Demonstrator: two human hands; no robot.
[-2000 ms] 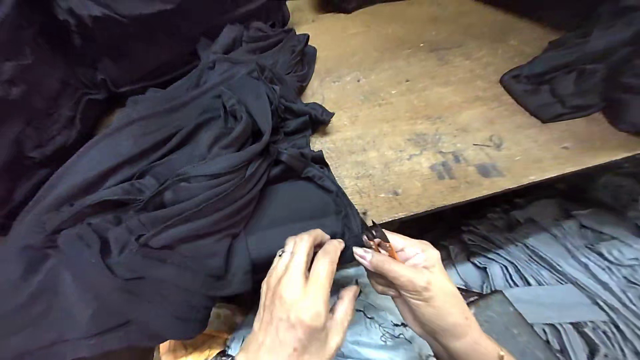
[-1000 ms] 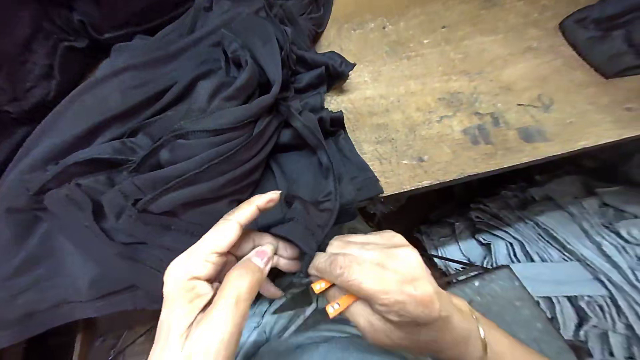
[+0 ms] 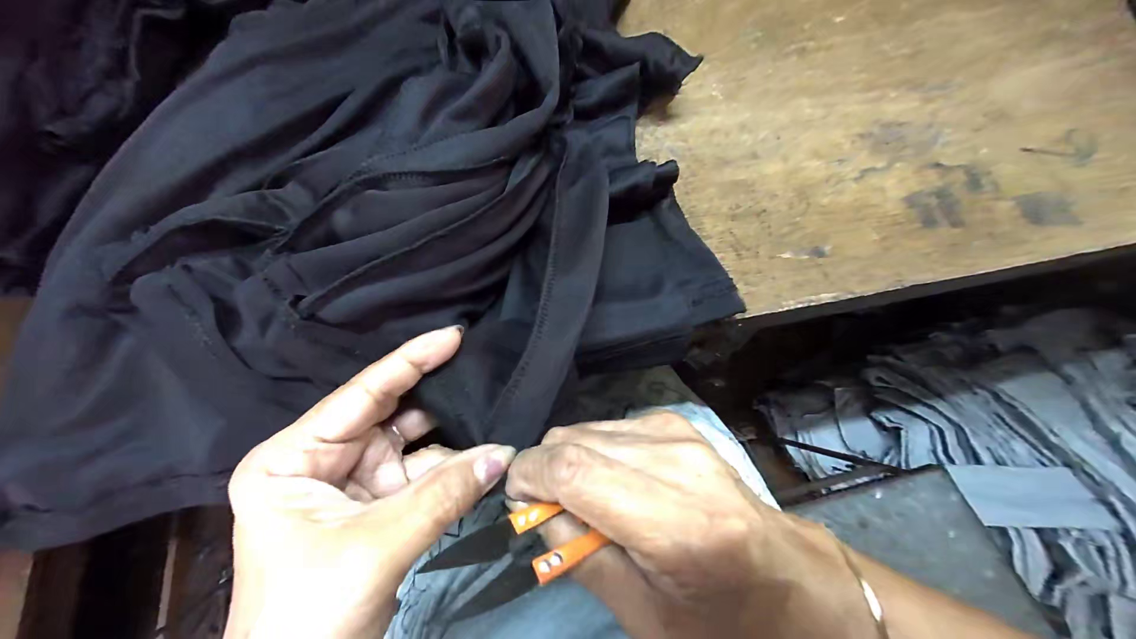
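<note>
Dark knit garments (image 3: pixel 408 204) lie heaped over the table, and a narrow stitched band (image 3: pixel 564 266) runs down from them to my fingertips. My left hand (image 3: pixel 355 497) pinches the band's lower end between thumb and a finger, its index finger raised. Close beside it, my right hand (image 3: pixel 657 524) holds orange-handled thread snips (image 3: pixel 524 555) in its palm, blades apart and pointing left. The right fingertips meet the same end of the cloth; their exact grip is hidden behind the knuckles.
The worn wooden tabletop (image 3: pixel 887 160) ends in a front edge at the right. Below it lie stacked grey fabric pieces (image 3: pixel 994 382) and a grey board (image 3: pixel 923 532). Light blue cloth (image 3: pixel 506 612) is beneath my hands.
The snips' blades were up at the cloth's edge two seconds before; now they point left below my fingers. My left hand has turned from back-up to palm-up. The view has moved closer.
</note>
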